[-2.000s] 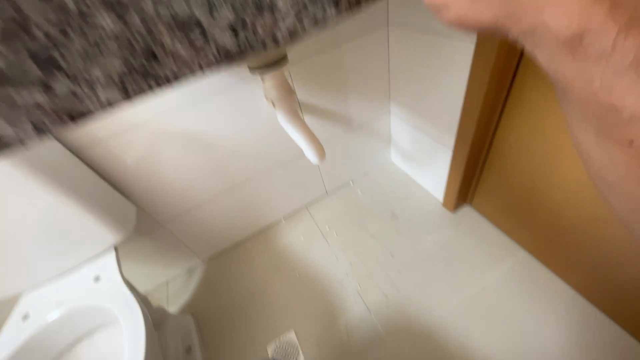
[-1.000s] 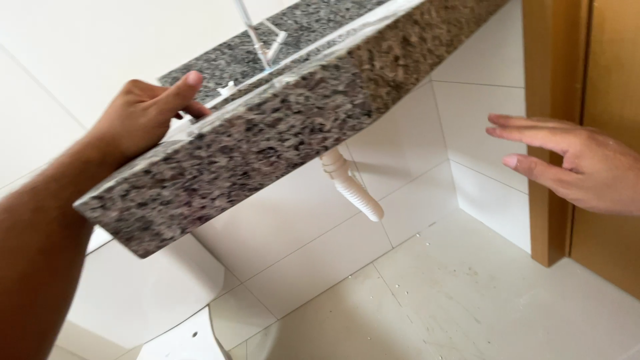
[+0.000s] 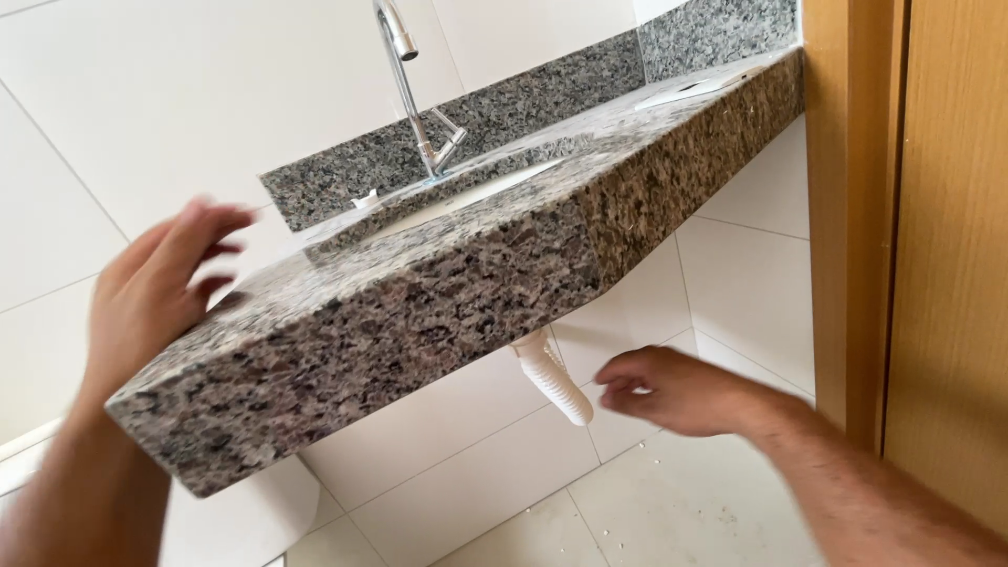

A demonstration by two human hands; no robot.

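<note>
My left hand [image 3: 161,276] hovers, blurred, over the left end of a granite vanity countertop [image 3: 378,331], its fingers apart and nothing in them. Below the counter, a white corrugated drain hose [image 3: 555,386] hangs down with its lower end loose. My right hand [image 3: 661,391] is just right of the hose, fingers bent toward the thumb and holding nothing; a small gap separates it from the hose. On the counter stand a chrome faucet [image 3: 409,102] and, in front of it, a sunken white basin [image 3: 472,197].
A small white piece [image 3: 366,200] lies left of the faucet and a flat white item [image 3: 697,88] at the right. A wooden door frame [image 3: 843,236] stands on the right. Small debris dots the tiled floor [image 3: 669,504]. A white toilet part [image 3: 252,504] shows below the counter.
The right hand has come down from beside the door frame to near the hose. The left hand has lifted away from the counter's back part. The view has tilted up since the oldest frame.
</note>
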